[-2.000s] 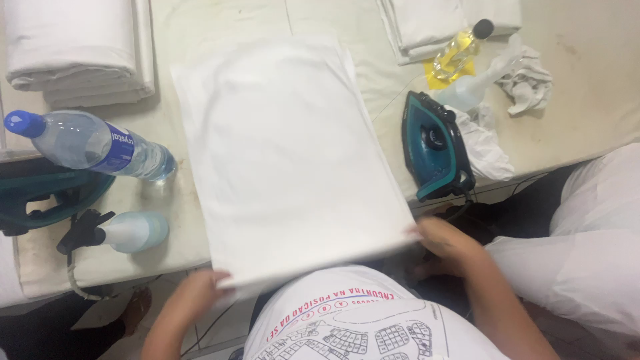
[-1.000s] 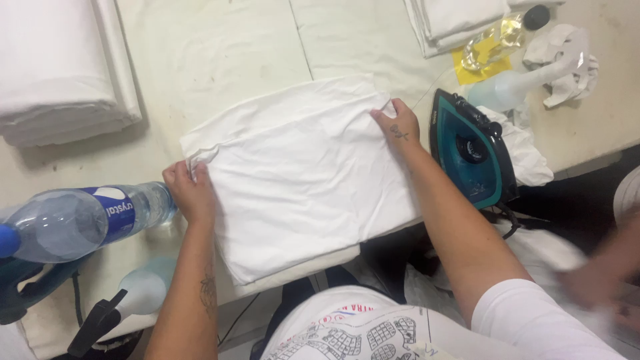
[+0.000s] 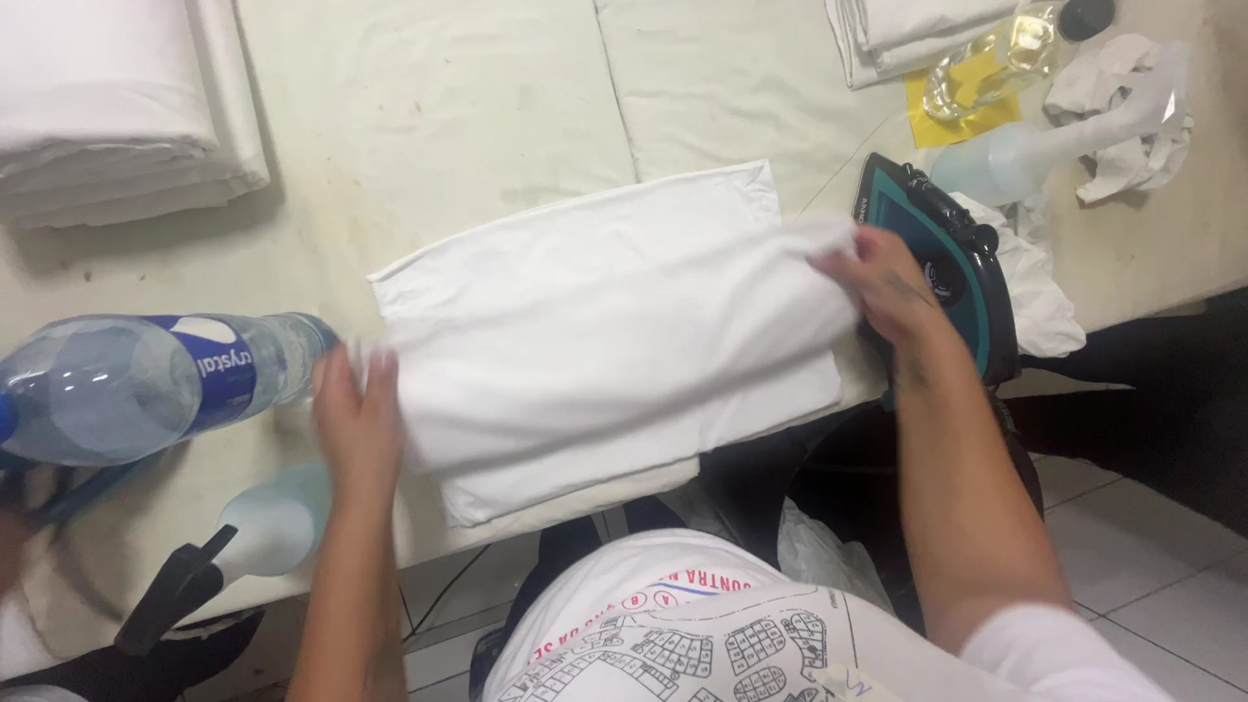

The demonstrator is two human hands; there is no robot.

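Note:
A white cloth point(image 3: 604, 331) lies folded at the near edge of the padded table, its upper layer lifted and blurred by motion. My left hand point(image 3: 359, 414) grips that layer's left edge between thumb and fingers, close to the base of a large water bottle point(image 3: 127, 385). On the other side, my right hand point(image 3: 882, 283) pinches the upper right corner of the same layer, just left of a teal and black clothes iron point(image 3: 941, 263). The fingertips of both hands are partly blurred.
Folded white cloths are stacked at the far left point(image 3: 107, 107) and top right point(image 3: 926, 29). A spray bottle point(image 3: 273, 522) stands near the left front edge. Right of centre are another spray bottle point(image 3: 994, 166), a bottle of yellowish liquid point(image 3: 999, 58) and crumpled cloths point(image 3: 1121, 127).
The cloth, spread out long two seconds ago, is now folded shorter. Both hands have moved from its near edge up to its sides, and its upper layer is now raised.

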